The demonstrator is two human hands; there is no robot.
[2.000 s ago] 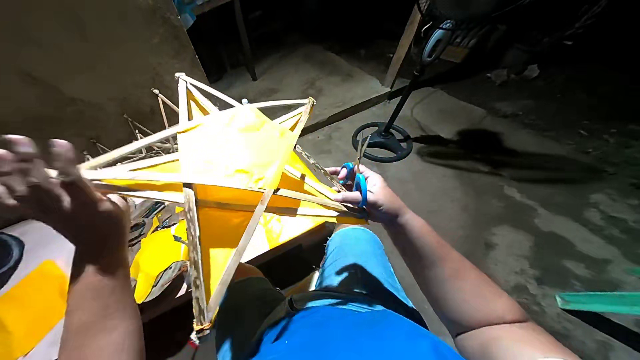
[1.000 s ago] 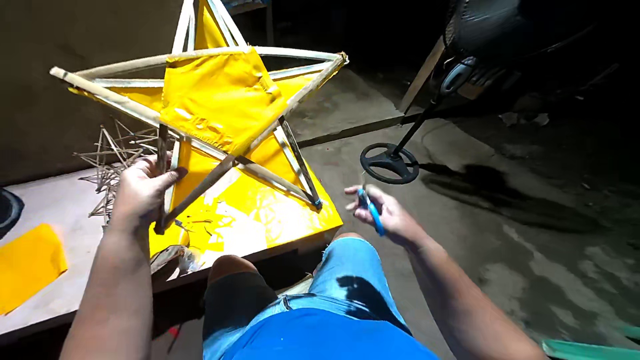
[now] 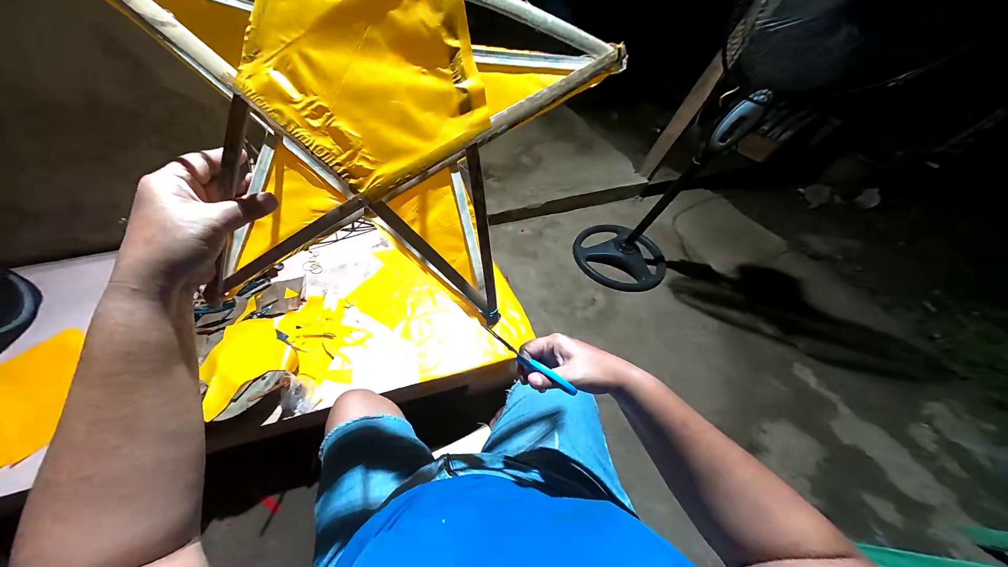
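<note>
My left hand grips a wooden strut at the lower left of a star-shaped frame made of thin sticks, held upright over the table. Yellow sheet material covers the middle of the star and some of its points; its top lies outside the view. In my right hand are blue-handled scissors, their dark blades pointing up and left towards the star's lower right tip. Whether the blades touch that tip I cannot tell. Yellow scraps lie on the table beneath the star.
The low table bears a bright yellow sheet, and another yellow piece lies at its left beside a dark round object. A stand fan with a round base is on the concrete floor at the right. A green edge shows at lower right.
Two seconds ago the star was tilted, with my right hand and the scissors at its right side. It now stands more upright, and my left hand holds its lower left strut.
</note>
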